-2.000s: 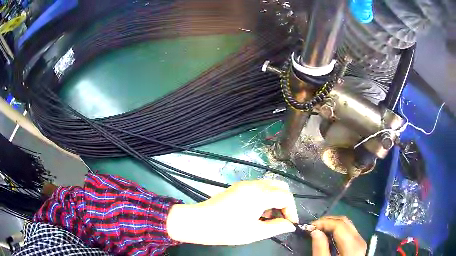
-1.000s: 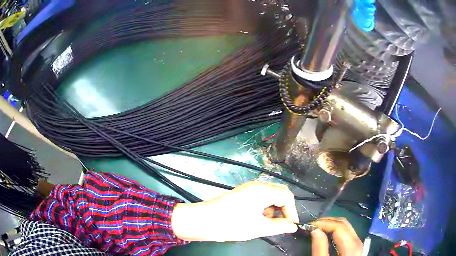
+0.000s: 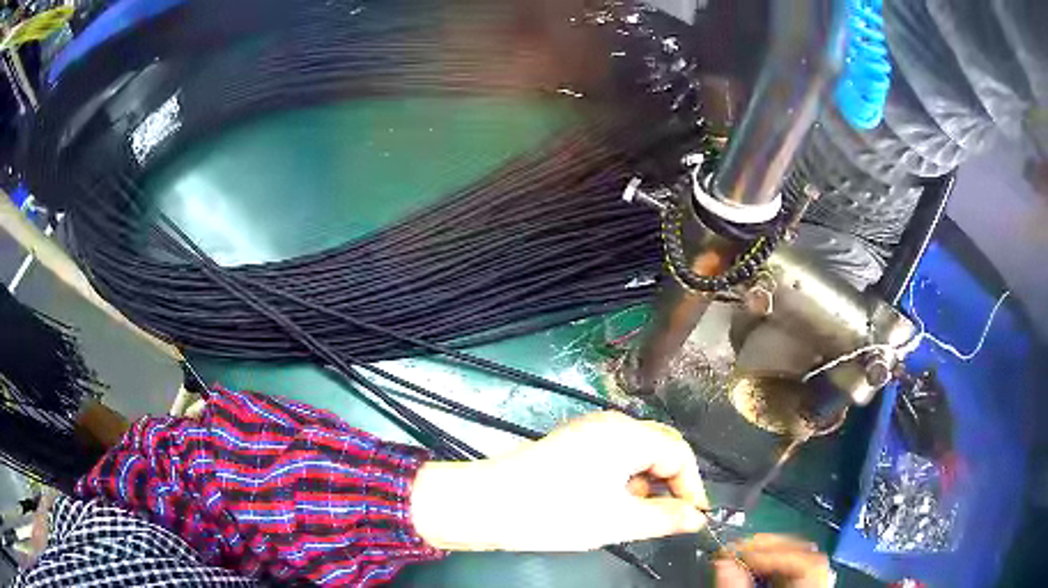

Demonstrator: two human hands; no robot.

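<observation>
My left hand (image 3: 563, 488), in a red checked sleeve, pinches the thin dark end of a black cable between thumb and forefinger. A small silver piece (image 3: 733, 519) shows just beyond these fingertips. My right hand (image 3: 779, 563) is low at the bottom edge, partly cut off and blurred, with fingers curled. A fine dark line runs across its fingertips; whether it holds anything is unclear. Loose black cables (image 3: 494, 368) pass behind and under my left hand.
A large looped cable bundle (image 3: 379, 281) fills the left and centre. A steel post (image 3: 678, 327) with a metal clamp block (image 3: 804, 322) stands right of centre. A blue tray (image 3: 983, 379) holds a bag of silver parts (image 3: 908, 500). A grey ribbed hose (image 3: 919, 103) is behind.
My right hand has moved slightly down, away from my left fingertips, where it was pinching a small silver piece. My left hand has shifted slightly right in the picture, still pinching.
</observation>
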